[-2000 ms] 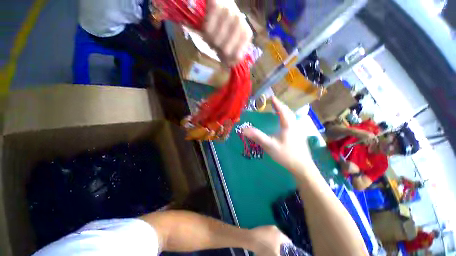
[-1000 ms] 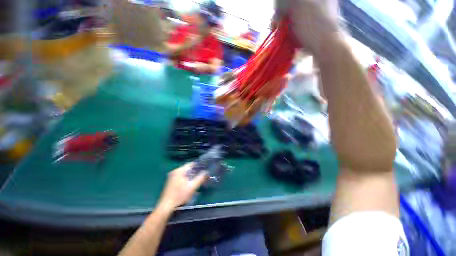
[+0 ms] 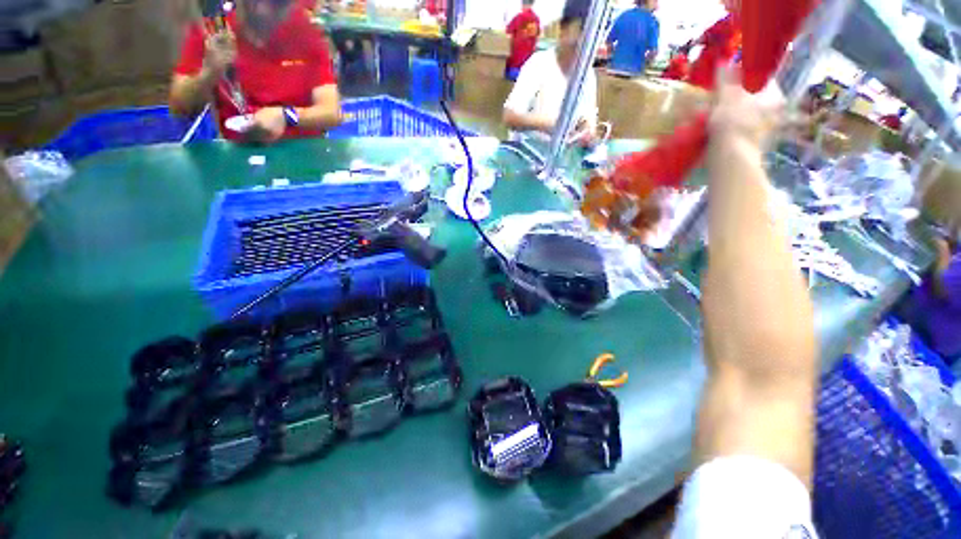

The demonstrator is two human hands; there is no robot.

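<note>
My right hand (image 3: 746, 114) is raised at the upper right, closed on a bundle of red wires (image 3: 674, 153). The bundle is blurred; its orange-brown ends hang to the left. My left hand is not in view. Glossy black plastic housings (image 3: 290, 411) stand touching in two rows on the green bench. Two more housings (image 3: 509, 430) stand side by side to the right of the rows. A tool with orange handles (image 3: 608, 371) lies just behind them.
A blue bin (image 3: 216, 247) behind the rows holds black rods, with a black glue gun (image 3: 406, 232) across its right side. Clear film with black parts (image 3: 564, 268) lies mid-bench. A metal post (image 3: 577, 84), white cables and seated people are beyond. A blue mesh crate (image 3: 869, 453) is at right.
The view has swung right along the bench. The red bundle, first in another hand, is now in my right hand. My left hand, which held a greyish item, has left the picture.
</note>
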